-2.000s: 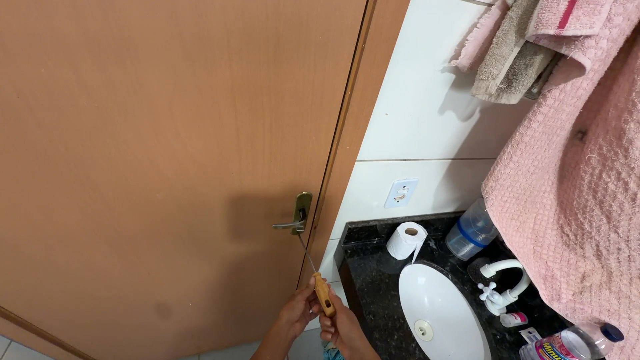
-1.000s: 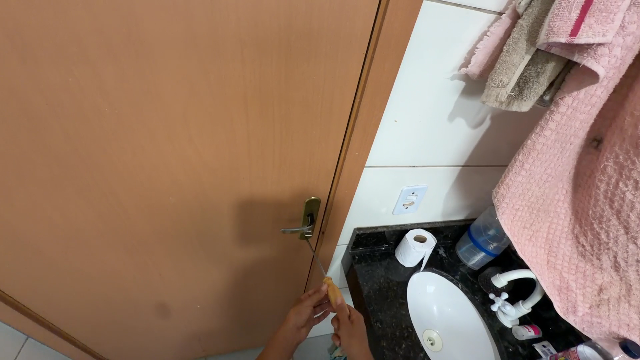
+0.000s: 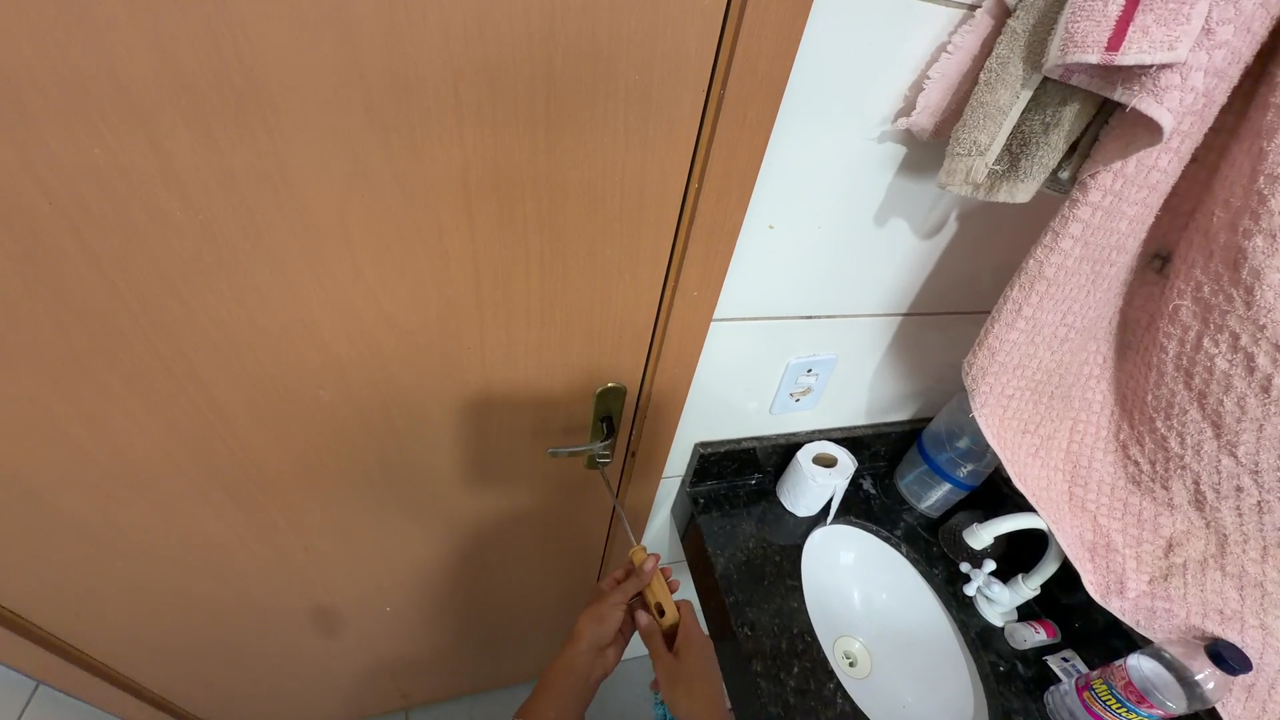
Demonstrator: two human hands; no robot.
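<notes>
A screwdriver with a yellowish handle [image 3: 655, 590] and a long thin metal shaft points up toward the door handle. Its tip reaches the lower end of the brass-coloured handle plate [image 3: 606, 425], just below the lever [image 3: 575, 451]; exact contact cannot be told. My left hand [image 3: 607, 620] closes its fingers around the upper part of the tool's handle. Lower down, my right hand [image 3: 680, 655] grips the butt end of the same handle. The wooden door [image 3: 350, 300] appears closed against its frame [image 3: 735, 200].
Right of the door, a black stone counter [image 3: 745, 540] holds a white basin [image 3: 890, 620], a toilet paper roll [image 3: 817, 478], a clear container [image 3: 945, 455], a white tap [image 3: 1030, 570] and a plastic bottle [image 3: 1130, 690]. Pink towels [image 3: 1150, 350] hang beside it. A switch plate [image 3: 803, 384] is on the tiled wall.
Both hands stay on the screwdriver below the door handle throughout. The tool's handle is tilted and seen somewhat differently from one second ago, when more of it was covered by fingers.
</notes>
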